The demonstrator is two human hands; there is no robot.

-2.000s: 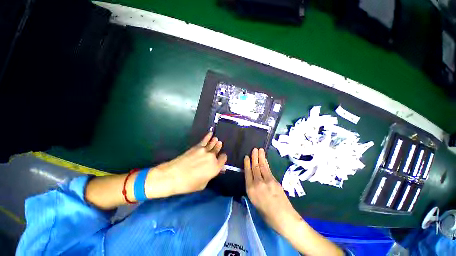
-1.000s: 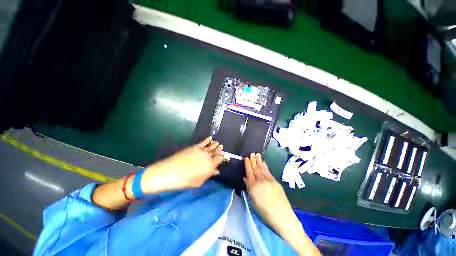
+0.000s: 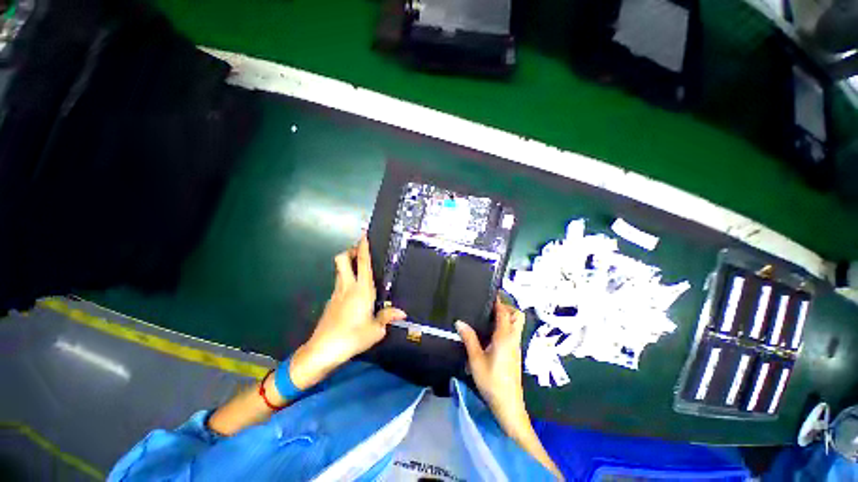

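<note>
An open tablet unit (image 3: 452,226) lies in front of me on a black pad or sheet, its speckled circuit board at the far end. A black twin-cell battery pack (image 3: 423,282) with a seam down its middle sits in its bay. My left hand (image 3: 353,301) grips the left edge, thumb over the near left corner. My right hand (image 3: 499,350) holds the right edge, thumb near the battery's near right corner. The fingertips under the edges are partly hidden.
A pile of white release liners (image 3: 602,297) lies right of the tablet. A clear battery tray (image 3: 694,403) holds black batteries with white bars. A white rail (image 3: 452,125) separates the mat from a green conveyor (image 3: 555,104) carrying tablet units. A blue bin (image 3: 602,461) is lower right.
My hands have moved from pressing along the battery's near end to gripping the tablet's two sides. The camera view has shifted, and the units on the conveyor appear farther left.
</note>
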